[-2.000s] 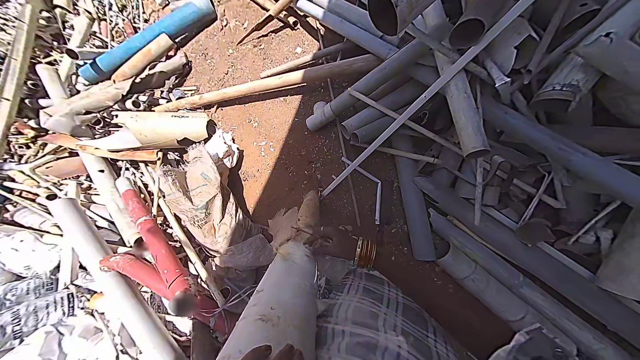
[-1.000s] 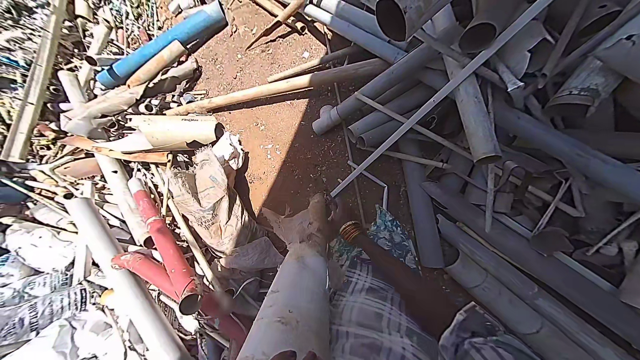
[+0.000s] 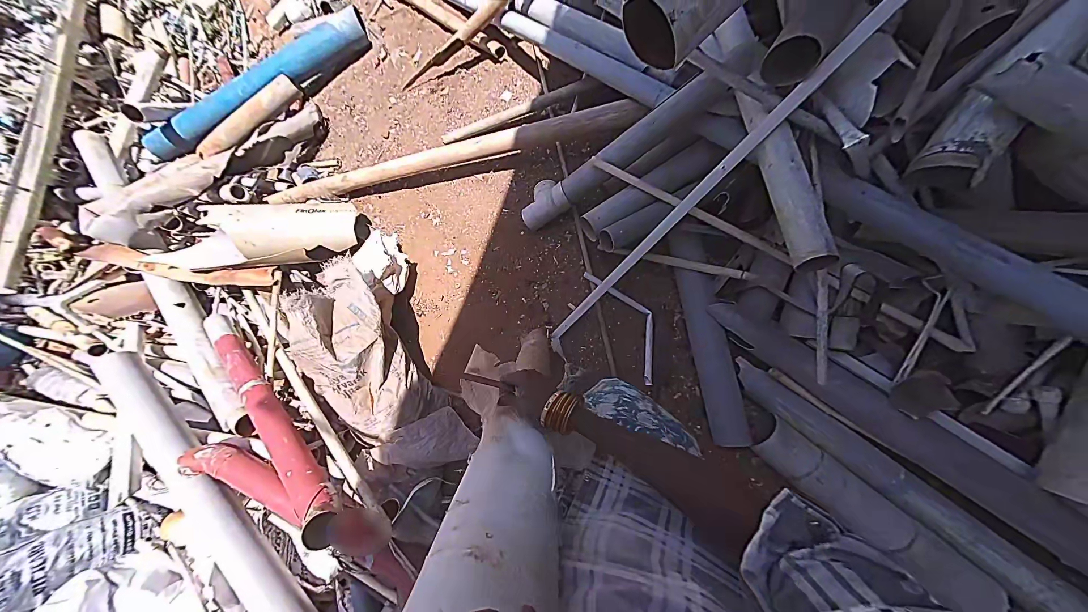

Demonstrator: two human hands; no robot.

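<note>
My right hand (image 3: 533, 387), with yellow bangles at the wrist, is at the far, ragged end of a wide off-white plastic pipe (image 3: 501, 518). A thin dark tool (image 3: 486, 380) sticks out leftward from its fingers, over a torn flap at the pipe's end; its kind is unclear. The pipe runs from the bottom edge up to this hand, beside a plaid cloth (image 3: 629, 544) over my lap. Of my left hand, at most a small dark sliver shows at the bottom edge on the pipe; its hold is hidden.
Grey pipes (image 3: 714, 357) lie heaped on the right, with a long thin strip (image 3: 722, 170) slanting across them. At left are a red branched pipe fitting (image 3: 280, 442), a white pipe (image 3: 195, 484), a blue pipe (image 3: 255, 81) and a crumpled sack (image 3: 340, 340). A wooden pole (image 3: 459, 153) crosses the reddish ground.
The thin dark tool now shows in my right hand at the pipe's end. A blue patterned cloth by my forearm, not visible two seconds ago, has come into sight.
</note>
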